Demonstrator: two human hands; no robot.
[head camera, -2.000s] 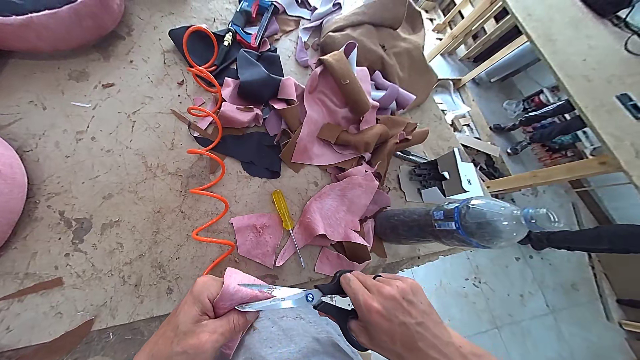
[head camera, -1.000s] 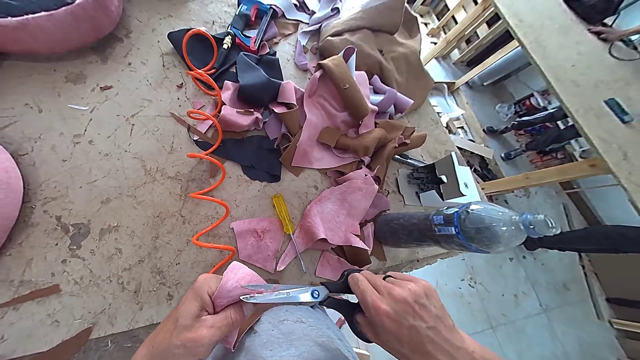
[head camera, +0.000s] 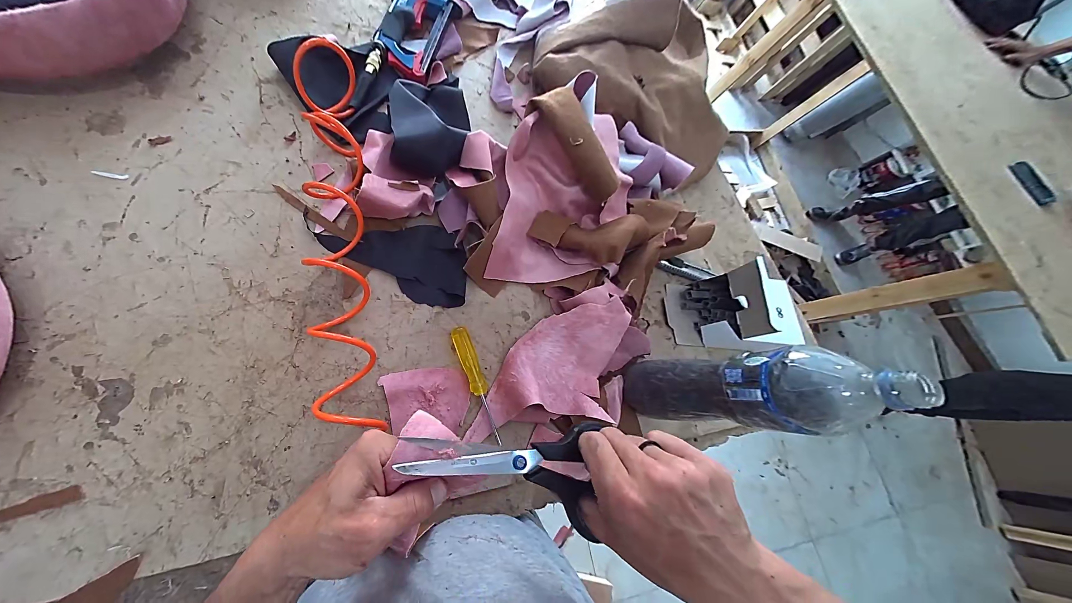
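Observation:
At the table's near edge my left hand (head camera: 360, 507) pinches a folded piece of pink leather (head camera: 421, 431) between thumb and fingers. My right hand (head camera: 666, 494) grips the black handles of a pair of scissors (head camera: 519, 461). The blades point left, slightly apart, and lie across the pink piece. Just beyond them a pink scrap (head camera: 425, 392) lies flat on the table, beside a screwdriver (head camera: 469, 360) with a yellow handle. A larger pink piece (head camera: 561, 360) lies right of the screwdriver.
An orange coiled air hose (head camera: 339, 327) runs along the table (head camera: 167, 318). A blue and red tool (head camera: 412, 38) lies among black, pink and brown scraps (head camera: 578, 184) at the back. A plastic bottle (head camera: 754, 389) lies at the right edge, near an open box (head camera: 766, 306). Another table stands right.
Both hands stay near the table's front edge with the pink leather and scissors. The blades' angle and the fold of the pink piece have shifted slightly.

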